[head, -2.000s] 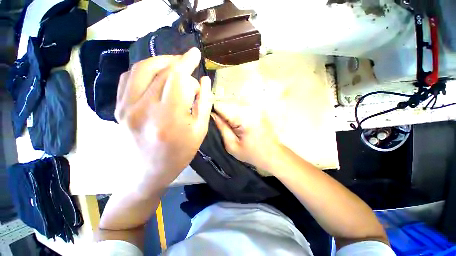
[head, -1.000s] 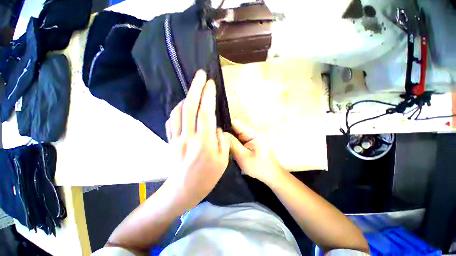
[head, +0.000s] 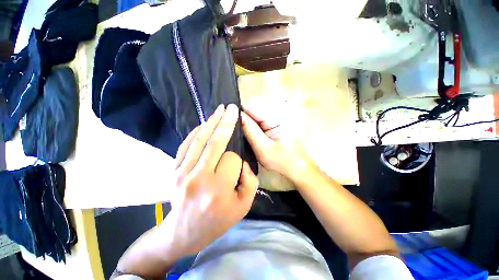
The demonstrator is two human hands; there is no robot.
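Note:
A black fabric pouch (head: 205, 65) runs from the needle area at top centre down toward my lap, with a silver zipper (head: 186, 71) along its upper panel. My left hand (head: 213, 169) lies on it, fingers extended flat over the fabric below the zipper, thumb bent. My right hand (head: 273, 147) holds the pouch's right edge between thumb and fingers, beside my left fingertips. The presser foot area (head: 225, 27) is small and dark at the pouch's top end; the needle itself cannot be made out.
A brown ridged block (head: 261, 46) stands right of the needle area. The white machine body (head: 350, 44) fills the top right, with red and black snips (head: 450, 65) and a black cord (head: 421, 117). Zippered pouches (head: 38, 210) are stacked lower left; dark pieces (head: 52, 115) lie upper left.
The pouch has swung out flatter from under my left hand, showing more zipper. My left hand has moved down along it; my right hand has shifted slightly, still at the edge.

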